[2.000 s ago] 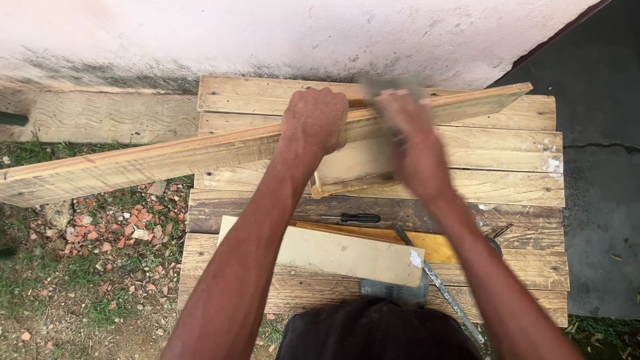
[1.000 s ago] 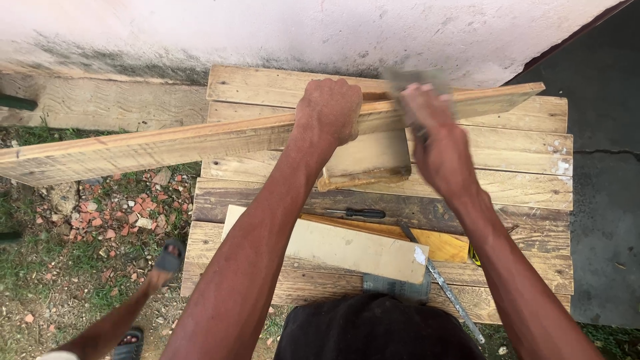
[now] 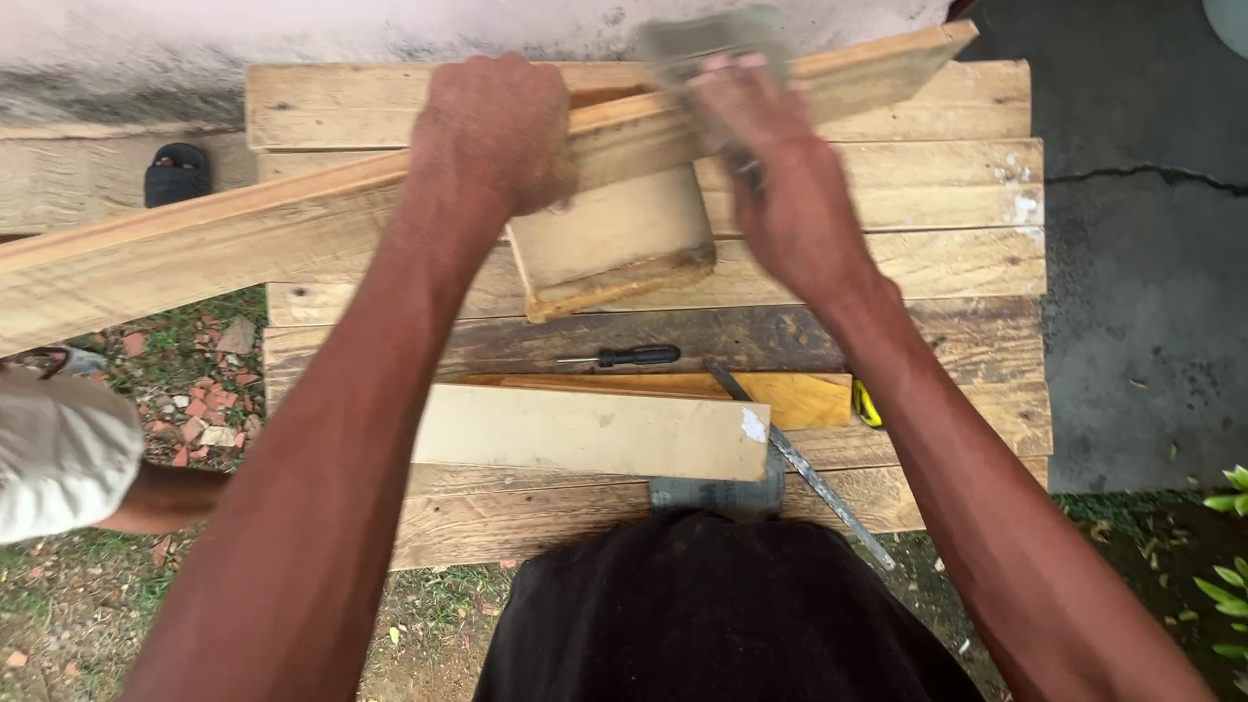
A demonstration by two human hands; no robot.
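My left hand [image 3: 497, 132] is closed around a long wooden board [image 3: 195, 239], which stands on edge and slopes up to the right. In my right hand [image 3: 770, 166] is a blurred flat grey-green thing [image 3: 717, 44], perhaps sandpaper or a sanding block, at the board's upper edge. Beneath the board lies a short pale wooden block [image 3: 614, 224] with rough brown edges. Nearer me are a black-handled screwdriver [image 3: 639, 356], a cream-painted board [image 3: 595, 429], a yellowish wood strip [image 3: 804, 395] and a narrow metal bar [image 3: 829, 497].
All this is on a slatted wooden table [image 3: 936, 263] against a stained wall [image 3: 331, 44]. A yellow tape measure [image 3: 866, 405] lies by my right forearm, and a grey sheet [image 3: 721, 492] near my body. Another person's leg [image 3: 166, 497] and light shorts [image 3: 63, 453] are at the left.
The other person, seen by legs and sandals at lower left a second ago, now stands closer to the table's left side. My right hand stays blurred over the board; my left keeps its hold.
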